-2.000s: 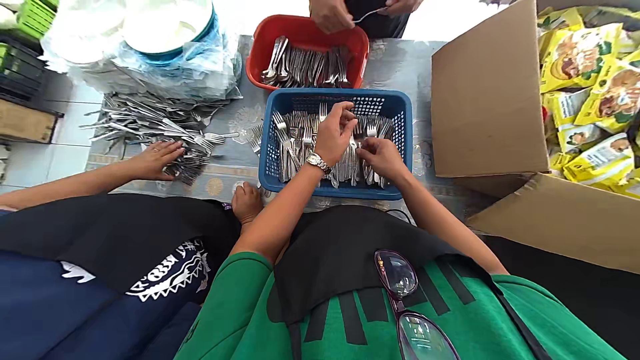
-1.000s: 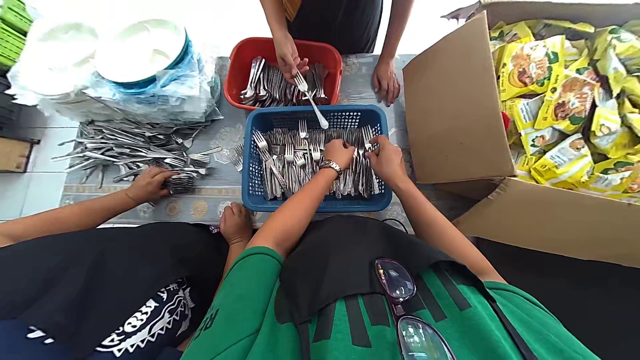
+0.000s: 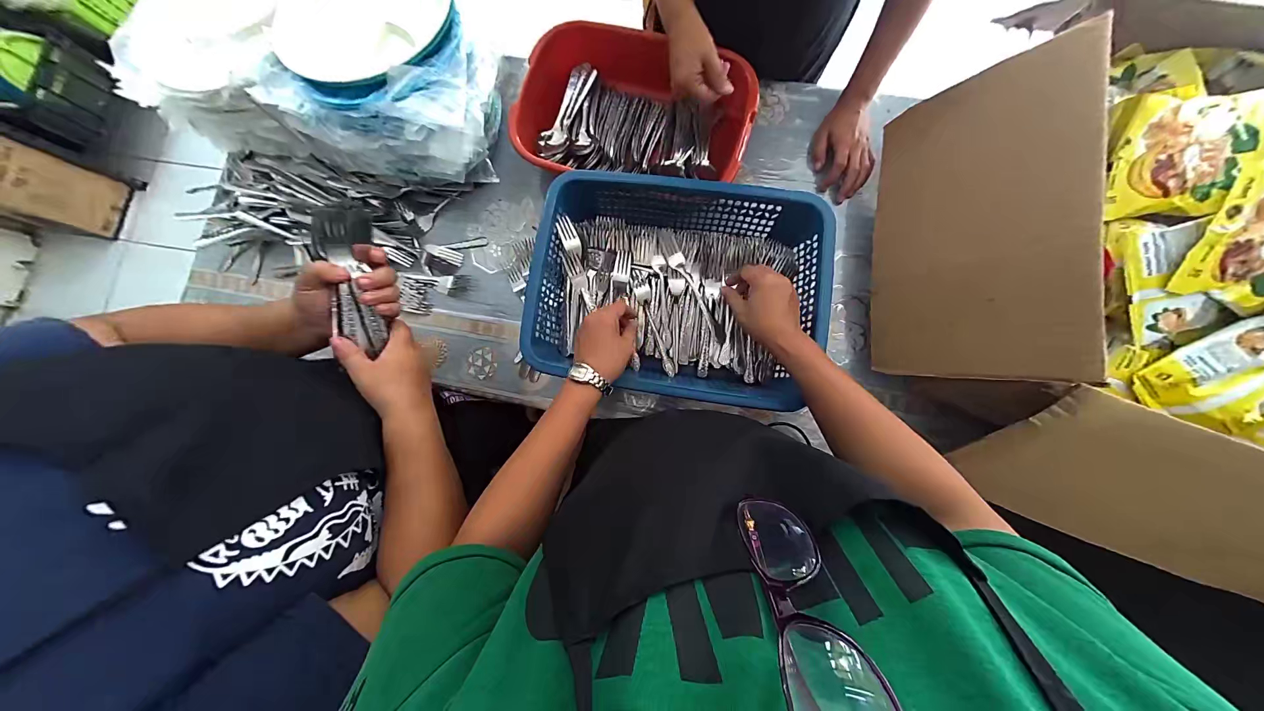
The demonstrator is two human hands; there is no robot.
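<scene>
Many metal forks fill a blue plastic basket in front of me, most lying with their tines away from me and a few slanting on top. My left hand, with a wristwatch on its wrist, is over the basket's near left part, its fingers bent down at the fork handles. My right hand is over the right part of the basket, fingertips at the forks' necks. Whether either hand grips a fork is hidden by the fingers.
Beyond the basket, a red tub holds spoons; a person's hand reaches into it. At left, another person holds a bundle of forks near a loose cutlery pile and wrapped plates. A cardboard box with yellow packets stands right.
My hands have moved apart over the basket. The person at left now holds a bundle of forks up in both hands. The fork that the person opposite held over the basket is gone from that hand.
</scene>
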